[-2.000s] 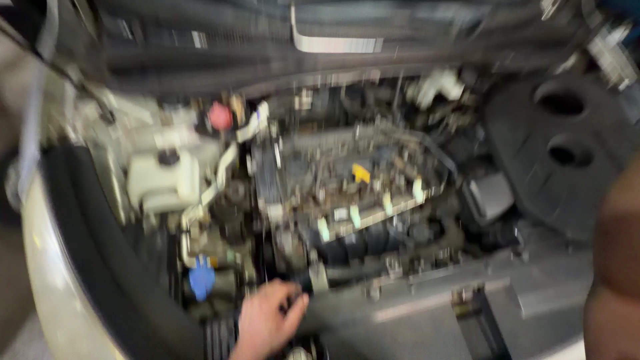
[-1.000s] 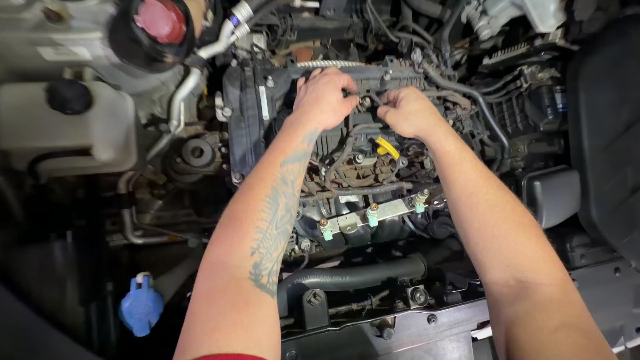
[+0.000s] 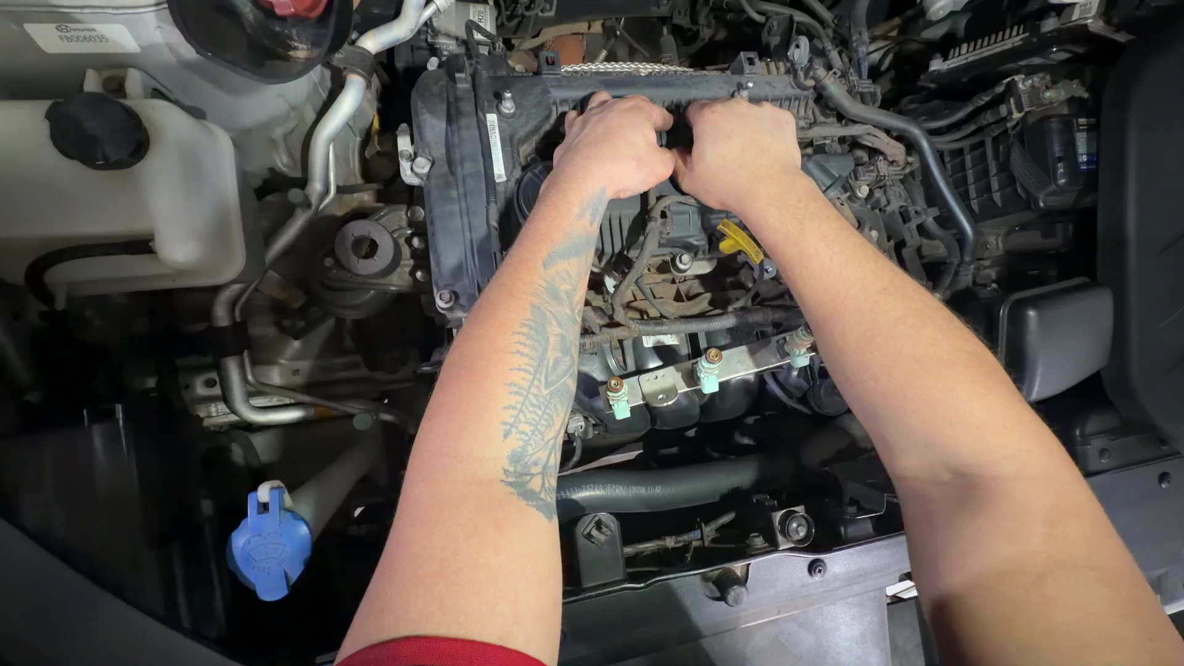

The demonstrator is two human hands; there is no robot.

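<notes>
Both bare hands are at the upper middle of a car engine, on its black plastic valve cover (image 3: 458, 194). My left hand (image 3: 615, 143) lies with curled fingers over the cover, its thumb beside my right hand (image 3: 740, 148). The fingertips of both point down between engine parts, and what they touch is hidden. Just below the right wrist is the yellow dipstick handle (image 3: 739, 240). A metal fuel rail (image 3: 661, 387) with green-tipped fuel injectors (image 3: 709, 370) crosses below the hands, between the forearms.
On the left are a white coolant reservoir (image 3: 185, 199) with a black cap (image 3: 98, 130), a metal pipe (image 3: 319, 148) and a blue washer-fluid cap (image 3: 269, 541). A black radiator hose (image 3: 675, 484) runs near the front. A large black plastic cover (image 3: 1145, 222) stands at the right edge.
Two seconds ago one hand was near the front edge of the engine bay; now both are at the valve cover. Since one second ago the hands have shifted slightly and closed in on each other.
</notes>
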